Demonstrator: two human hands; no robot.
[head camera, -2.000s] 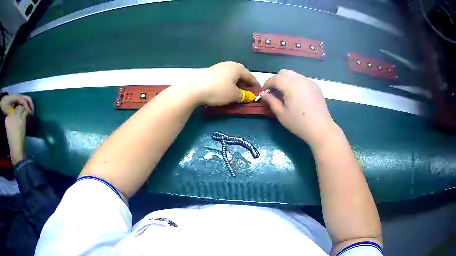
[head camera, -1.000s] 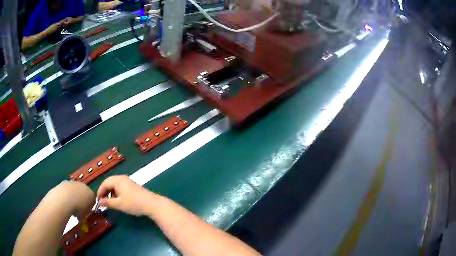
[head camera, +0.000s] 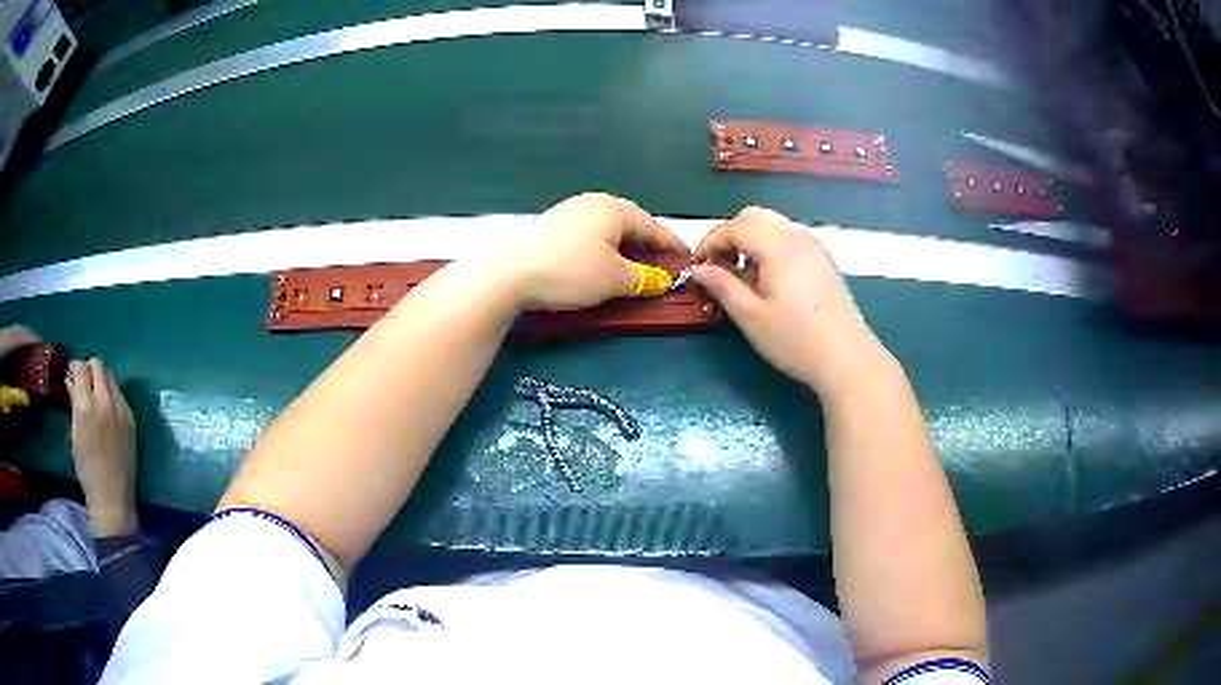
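A reddish-brown jig (head camera: 629, 316) lies on the green belt under my hands, its left part hidden by my left forearm. My left hand (head camera: 589, 254) is over it, a yellow finger cot on the thumb touching the jig area. My right hand (head camera: 770, 274) pinches a short silvery magnet stick (head camera: 686, 274) between thumb and fingers, its tip at the yellow cot. Whether my left fingertips grip a small piece cannot be seen. A branched, ribbed magnet stick (head camera: 569, 408) lies on the worn patch nearer me.
Another jig (head camera: 335, 297) lies to the left, partly behind my forearm. Two more jigs (head camera: 803, 150) (head camera: 1004, 189) lie beyond the white stripe (head camera: 937, 261). At far left, a co-worker's hands (head camera: 101, 428) hold a jig (head camera: 43, 368). A white instrument box (head camera: 34, 54) stands at upper left.
The view turned far right and came back. Against the first frame, the jig at left and the branched stick sit further left in the picture. The co-worker's hands now show a jig. My hands stay together.
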